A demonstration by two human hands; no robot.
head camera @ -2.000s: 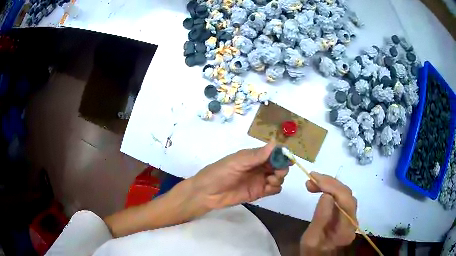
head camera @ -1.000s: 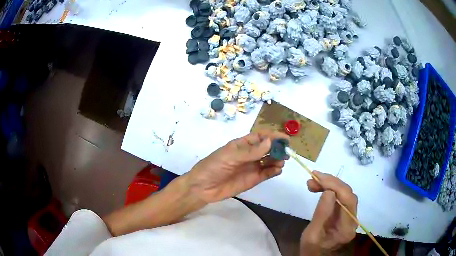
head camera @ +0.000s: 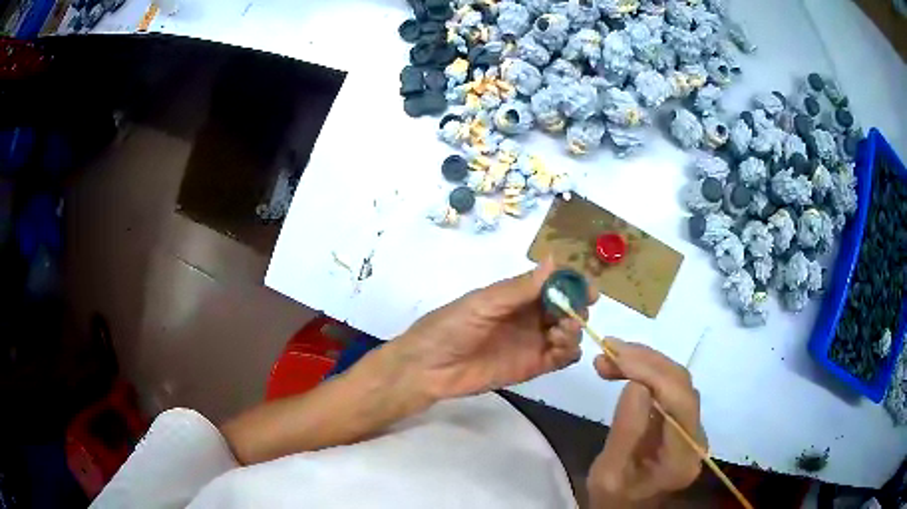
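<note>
My left hand point(head camera: 487, 333) holds a dark round piece point(head camera: 564, 290) between thumb and fingers, its hollow face turned up and towards the camera. A whitish wet dab shows inside it. My right hand point(head camera: 651, 418) grips a thin straw-coloured stick point(head camera: 686, 435), whose pale tip touches the inside of the dark piece. Just beyond my left fingertips lies the brown stained board point(head camera: 648, 278) with the red glue pot point(head camera: 611, 249) on it.
Pale ornament bodies point(head camera: 577, 94) are heaped at the back, with dark round pieces point(head camera: 425, 89) at their left. Cream-orange parts point(head camera: 517, 184) lie nearer. Joined pieces point(head camera: 783, 234) are heaped at right beside a blue tray point(head camera: 827, 328) of dark pieces. A red stool point(head camera: 298, 360) stands below the table edge.
The dark piece has turned so its hollow face shows more openly, and the stick tip now reaches inside it. The whole table view has shifted slightly to the right.
</note>
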